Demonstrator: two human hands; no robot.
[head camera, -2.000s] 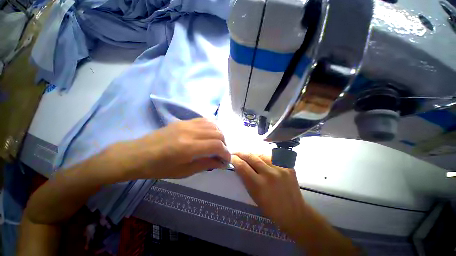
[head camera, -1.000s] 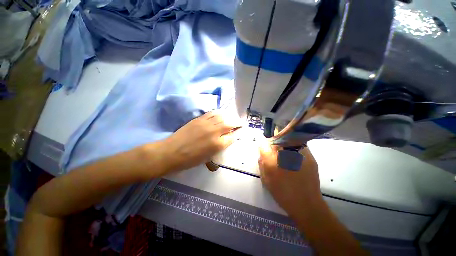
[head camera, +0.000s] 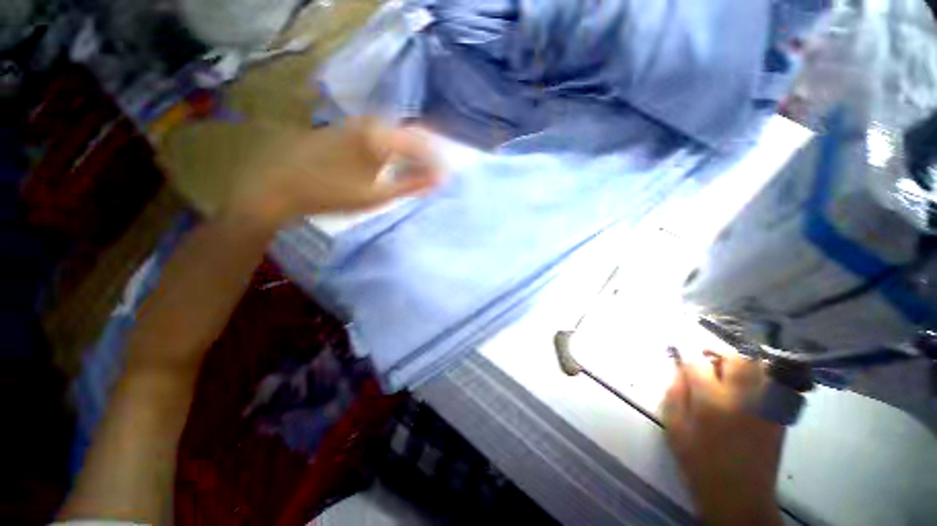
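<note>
Light blue garment panels (head camera: 493, 226) lie in fanned layers left of the needle, with their ends over the table's front edge. My left hand (head camera: 380, 170) is blurred at the panels' upper left edge; whether it pinches cloth cannot be told. My right hand (head camera: 724, 396) is at the needle area of the white sewing machine head (head camera: 791, 247), beside the dark grey knob (head camera: 783, 403). Its fingers are bent, and glare and blur hide whether they hold anything. The needle itself is lost in glare.
A bunched blue cloth pile (head camera: 616, 62) lies behind the panels. A brownish tab (head camera: 566, 352) is at the slide plate's edge. The ruler strip (head camera: 514, 426) runs along the table front. Red material (head camera: 231, 452) with scraps is below, and a brown surface (head camera: 211, 159) is at left.
The view has swung left and tilted. My left hand has moved from beside the needle to the far left edge of the panels. My right hand remains by the needle and knob.
</note>
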